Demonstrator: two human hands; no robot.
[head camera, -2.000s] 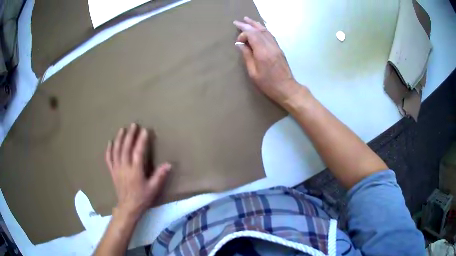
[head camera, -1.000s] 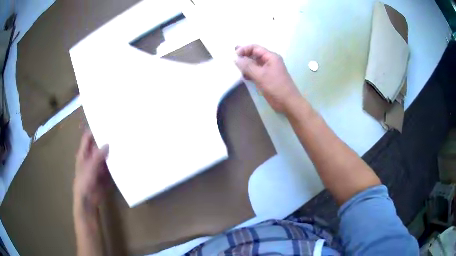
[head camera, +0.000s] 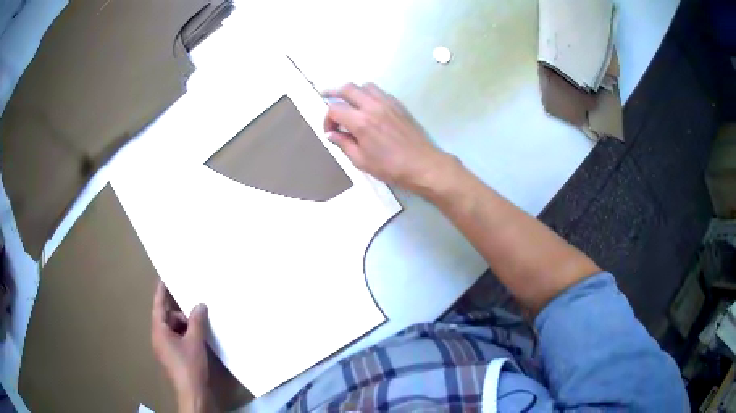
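The white marking template lies over a brown cut panel. Brown cloth shows through its roughly triangular window, and its curved notch faces right, near the panel's edge. My left hand holds the template's lower left edge, thumb on top, other fingers at or under the edge. My right hand has its curled fingertips on the template's upper right edge, thumb and fingers close together. I cannot see whether chalk is between them.
Another brown panel lies beyond at the upper left, with several layered edges at its top right. A small white disc and folded beige-brown pieces lie on the white table. Dark floor and boxes are at the right.
The template has come over the near panel from beyond it and now lies lower, its notch near the panel's right edge. My left hand has moved from flat on the cloth to the template's edge.
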